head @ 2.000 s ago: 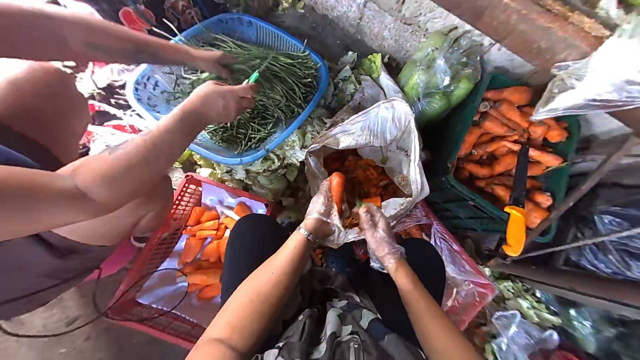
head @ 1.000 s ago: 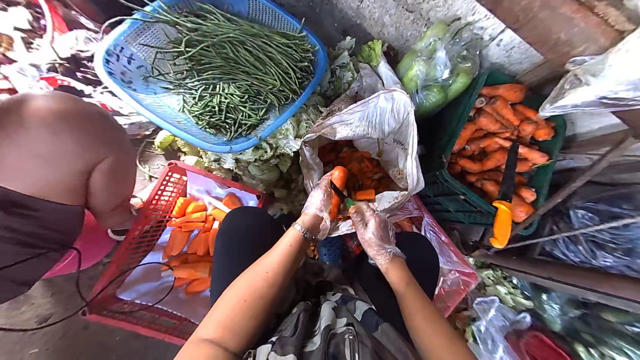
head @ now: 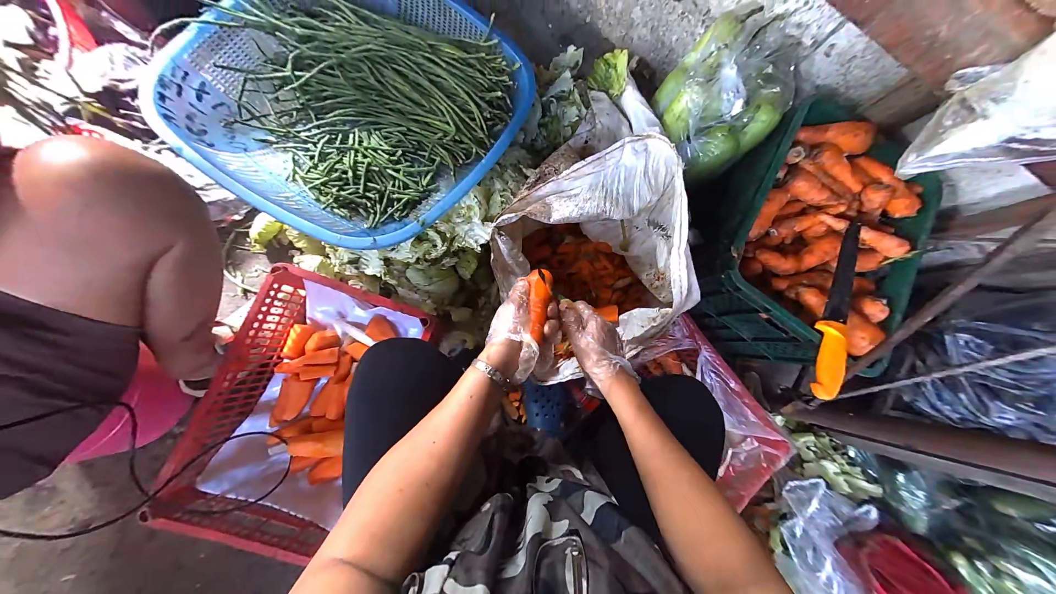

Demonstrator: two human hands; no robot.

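Observation:
My left hand [head: 513, 330], in a clear plastic glove, is closed around an upright carrot [head: 539, 304] with a dark spot at its top. Close beside it on the right is my right hand [head: 592, 340], also gloved, its fingers curled near the carrot; whether it holds a tool cannot be told. Both hands are at the near rim of an open white sack [head: 652, 194], which has orange carrot scraps [head: 590, 264] inside. A red crate [head: 239, 388] at the left holds peeled, cut carrots [head: 318, 396] on a pale liner.
A blue basket [head: 177, 124] of green beans [head: 388, 91] is at the upper left. A green crate [head: 916, 272] at the right holds whole carrots [head: 825, 190], with an orange-handled knife [head: 833, 346] over its near edge. Another person's leg [head: 107, 231] is at the left. A black cable [head: 136, 462] crosses the red crate.
The other person's arms and hands, over the green beans two seconds ago, have gone out of view. My hands remain together at the sack with a carrot. The view has shifted somewhat.

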